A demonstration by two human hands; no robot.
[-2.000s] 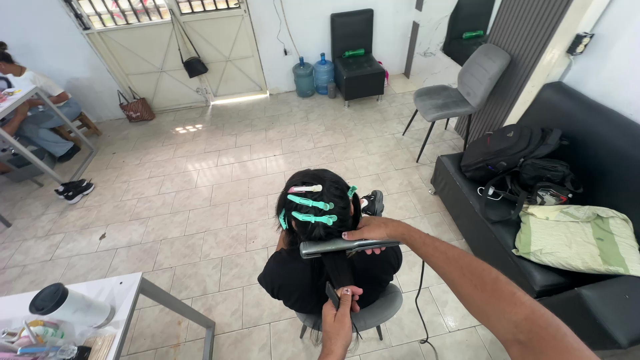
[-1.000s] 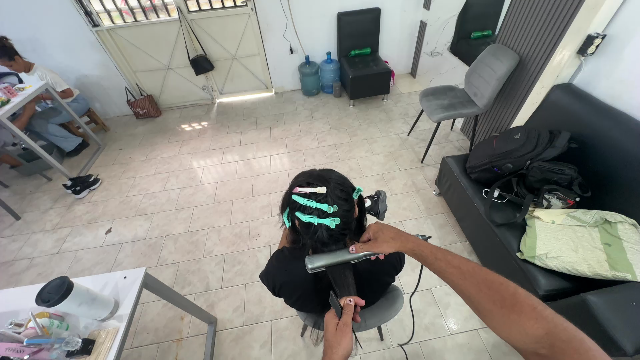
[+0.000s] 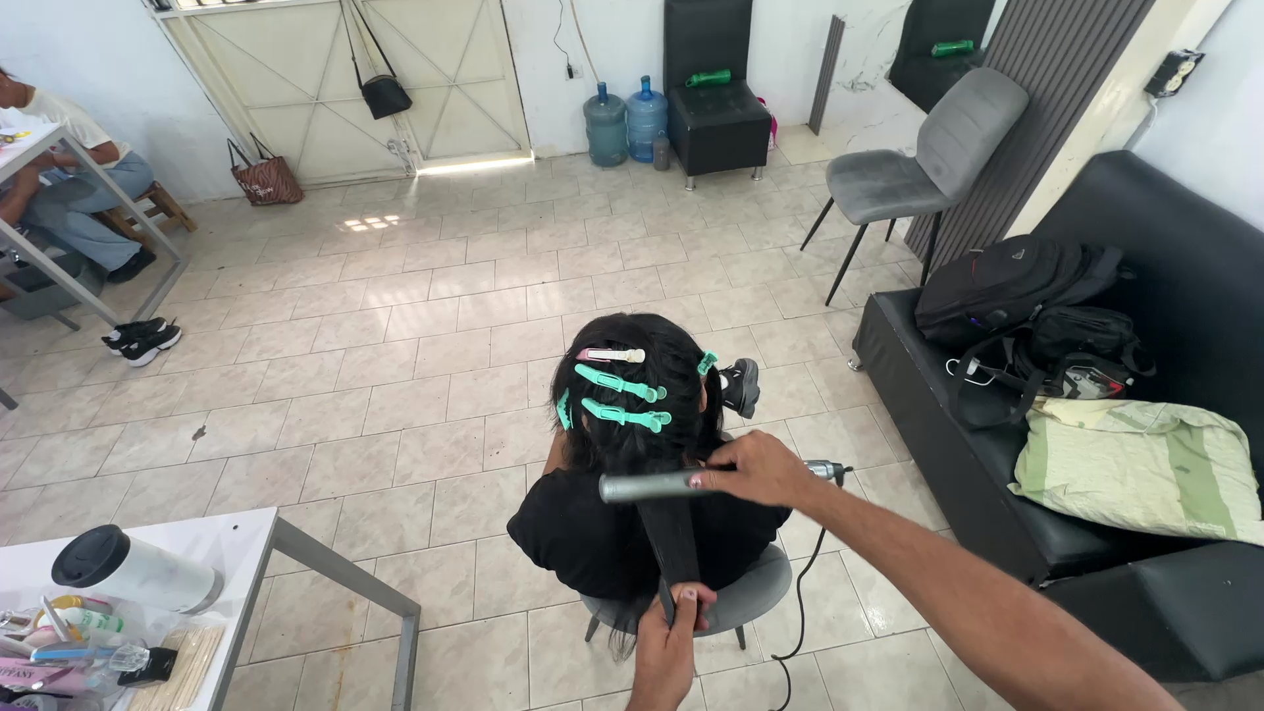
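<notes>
A person in a black top (image 3: 583, 533) sits facing away on a grey chair, their black hair (image 3: 632, 346) parted and held by turquoise sectioning clips (image 3: 627, 415) and a pink-and-white clip (image 3: 610, 355). My right hand (image 3: 755, 472) grips a grey hair straightener (image 3: 647, 486), which lies across a hair strand (image 3: 670, 538) near the nape. Below it, my left hand (image 3: 671, 632) pinches the lower part of that strand and holds a dark, thin tool (image 3: 668, 600), perhaps a comb. The straightener's cord (image 3: 815, 563) hangs down on the right.
At lower left stands a white table (image 3: 252, 538) with a tumbler (image 3: 138, 568) and wooden sticks (image 3: 183, 667). A black sofa (image 3: 948, 444) on the right bears bags (image 3: 1017, 286) and a folded cloth (image 3: 1136, 469). An unoccupied grey chair (image 3: 889, 188) stands beyond. Another person sits far left.
My right hand and the straightener have shifted a little down the strand, away from the head, since the earliest frame. My left hand stays low on the hair.
</notes>
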